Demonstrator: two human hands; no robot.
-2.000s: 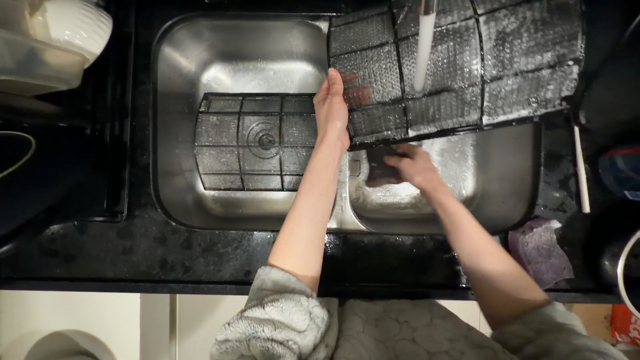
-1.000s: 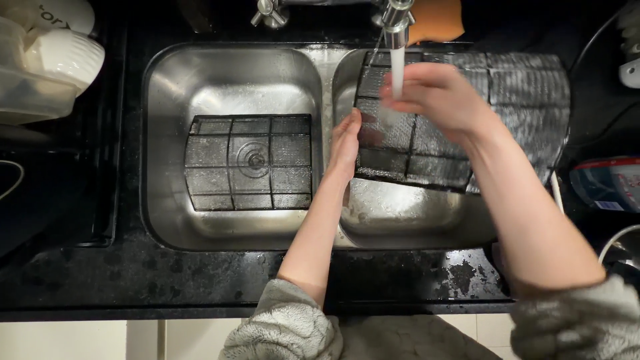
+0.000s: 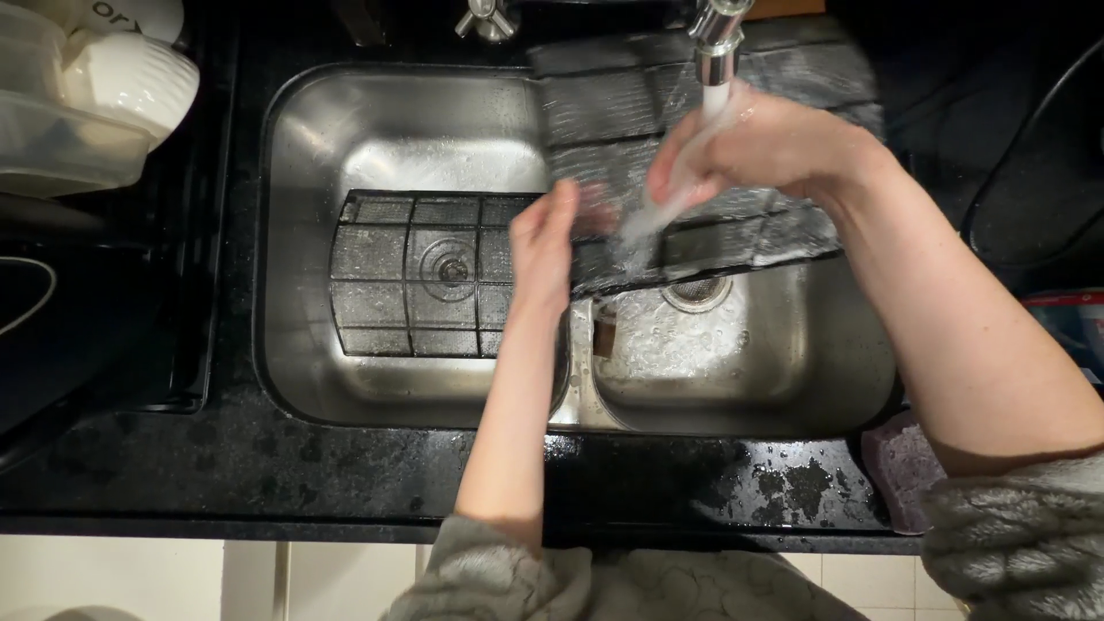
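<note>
My left hand (image 3: 552,250) grips the left edge of a black-framed mesh filter panel (image 3: 604,112), tilted over the right basin. Under the running faucet (image 3: 718,52) is my right hand (image 3: 733,151), its fingers bent in the stream in front of the panel; whether it touches the mesh is unclear. Water runs off the fingers onto the panel's lower part. A second mesh filter panel (image 3: 371,259) lies in the left basin (image 3: 302,379), over the drain, its right end hidden behind my left hand and wrist.
The right basin (image 3: 776,379) has a drain strainer (image 3: 699,291). A purple sponge (image 3: 901,470) lies on the wet black counter (image 3: 647,483) at the right front. White ribbed dishware (image 3: 129,82) and a clear plastic container (image 3: 69,147) stand at the upper left. A cable (image 3: 992,190) curves at the right.
My right hand was under the panel by the right basin two seconds ago and is now in the faucet's stream. The held panel has shifted and changed its tilt. The view has moved.
</note>
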